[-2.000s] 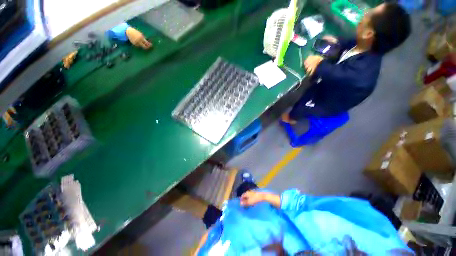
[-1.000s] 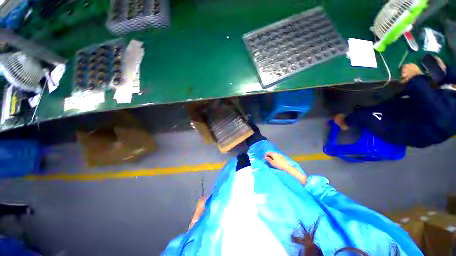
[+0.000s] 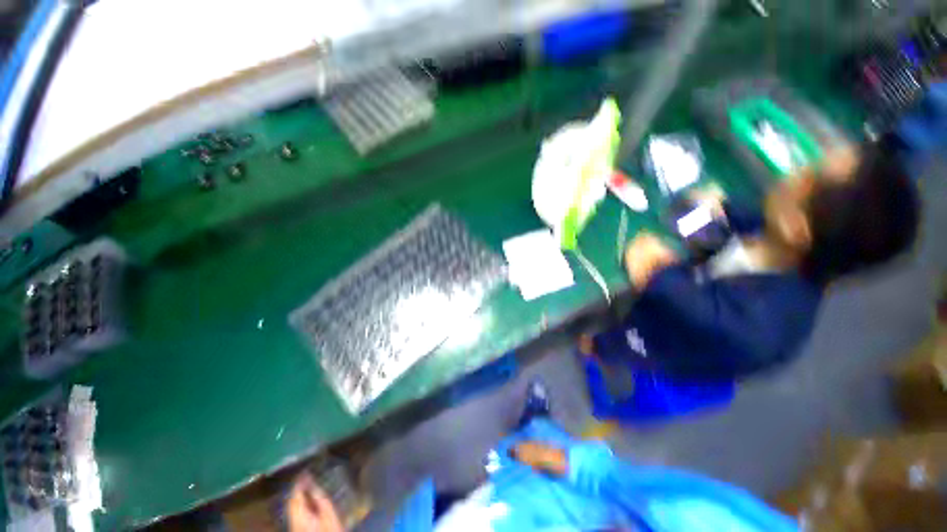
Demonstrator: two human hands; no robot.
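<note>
My left hand (image 3: 312, 506) is at the bottom edge, by the front edge of the bench. It is blurred and partly cut off, and its fingers are unclear. My right hand (image 3: 540, 455) lies against my blue gown, and I see nothing clearly held in it. A large clear blister tray (image 3: 400, 301) with many small pockets lies on the green bench mat, beyond both hands. Neither hand touches it. A blank white paper (image 3: 538, 264) lies at its right corner.
A fan (image 3: 582, 171) with a lime-green rim stands on the bench. A seated person (image 3: 716, 312) holds a phone at the right. Trays of dark parts (image 3: 73, 307) stand at the left. Loose dark parts (image 3: 237, 170) and a grey tray (image 3: 379, 107) lie at the back. Cartons (image 3: 862, 473) are at lower right.
My view has swung to the right and up along the bench. My left hand has come forward from beside my gown to near the bench edge. My right hand stays on the gown.
</note>
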